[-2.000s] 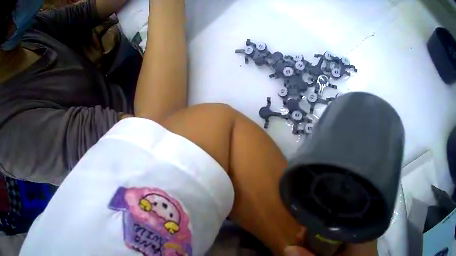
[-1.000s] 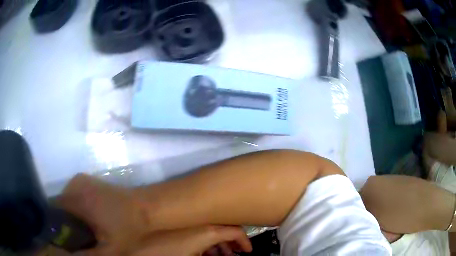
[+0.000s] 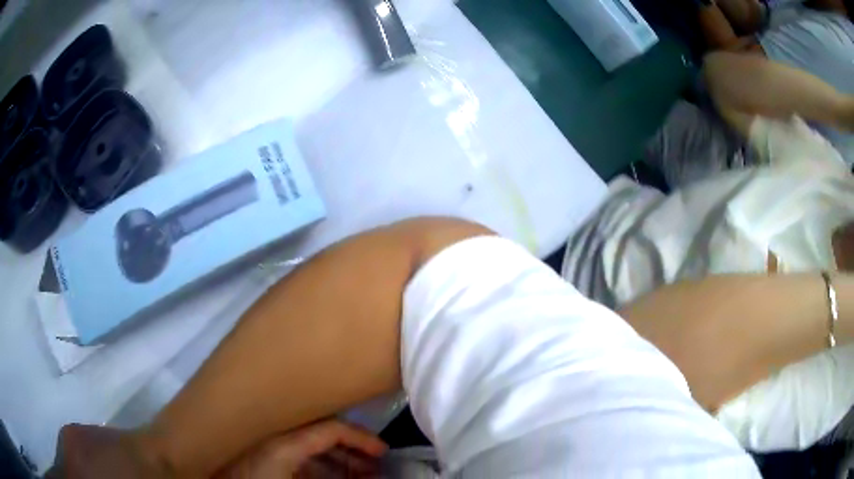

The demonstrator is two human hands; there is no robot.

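My right hand [image 3: 98, 451] is blurred and cut off at the bottom left. A small dark shape shows beside it at the left edge; I cannot tell whether the hand holds it. A second hand, seemingly my left hand [image 3: 304, 447], shows below my right forearm with curled fingers; its grip is hidden. A pale blue mini fan box [image 3: 192, 223] lies on the white table above my forearm, fan picture up, with its left end flap open.
Several dark round-square housings [image 3: 101, 150] cluster at the upper left. A dark grey cylindrical handle [image 3: 382, 33] lies at the top. Another pale box [image 3: 609, 30] lies on a green surface at the top right. People with bare arms [image 3: 749, 327] sit close on the right.
The view has turned right, from the bracket pile and the large fan to the box and neighbours. The fan head seen at the left a second ago is now almost wholly out of the picture.
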